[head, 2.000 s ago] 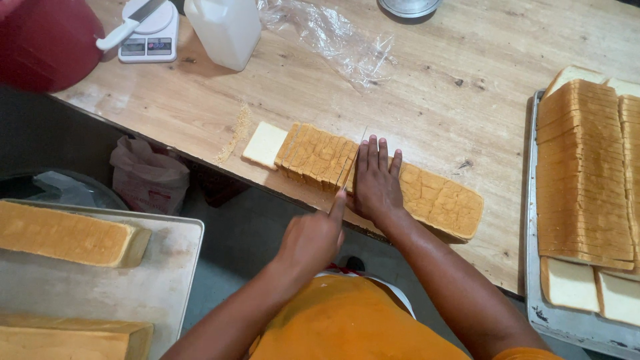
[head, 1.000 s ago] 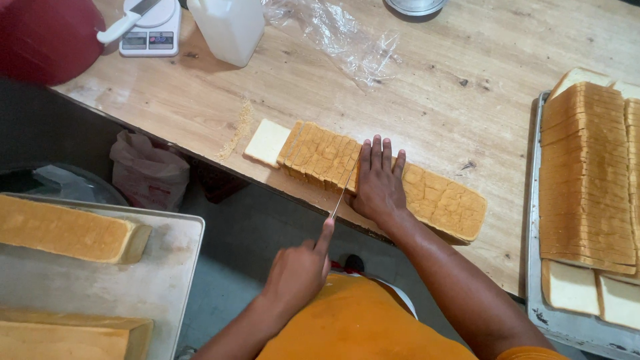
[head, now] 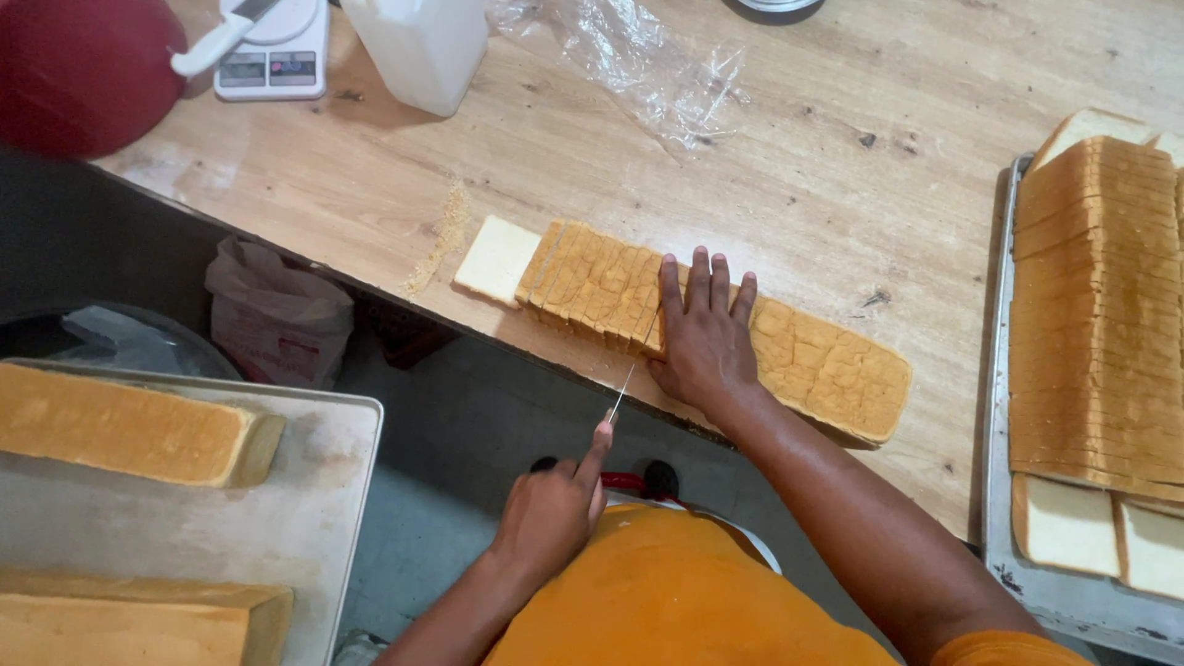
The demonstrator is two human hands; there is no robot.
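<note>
A long loaf of bread (head: 823, 370) with a golden-brown crust lies along the near edge of the wooden table. Its left part is cut into upright slices (head: 592, 277), and one pale slice (head: 499, 261) lies flat at that end. My right hand (head: 708, 333) rests over the middle of the loaf, fingers spread on top and thumb at the near side. In my left hand (head: 555, 509) is a knife, index finger stretched forward. Its thin blade (head: 625, 388) reaches up to the loaf just left of my right hand; the handle is mostly hidden in my grip.
Sliced bread fills a metal tray (head: 997, 370) at right. Another tray (head: 365, 462) at lower left holds uncut loaves (head: 120, 425). Toward the back are a red container (head: 83, 74), a kitchen scale (head: 271, 74) with a white-handled knife (head: 213, 46), a plastic jug (head: 416, 55) and clear plastic film (head: 647, 74).
My left hand has drawn back from the loaf toward my body with the knife, and more of the blade shows. My right hand stays on the loaf.
</note>
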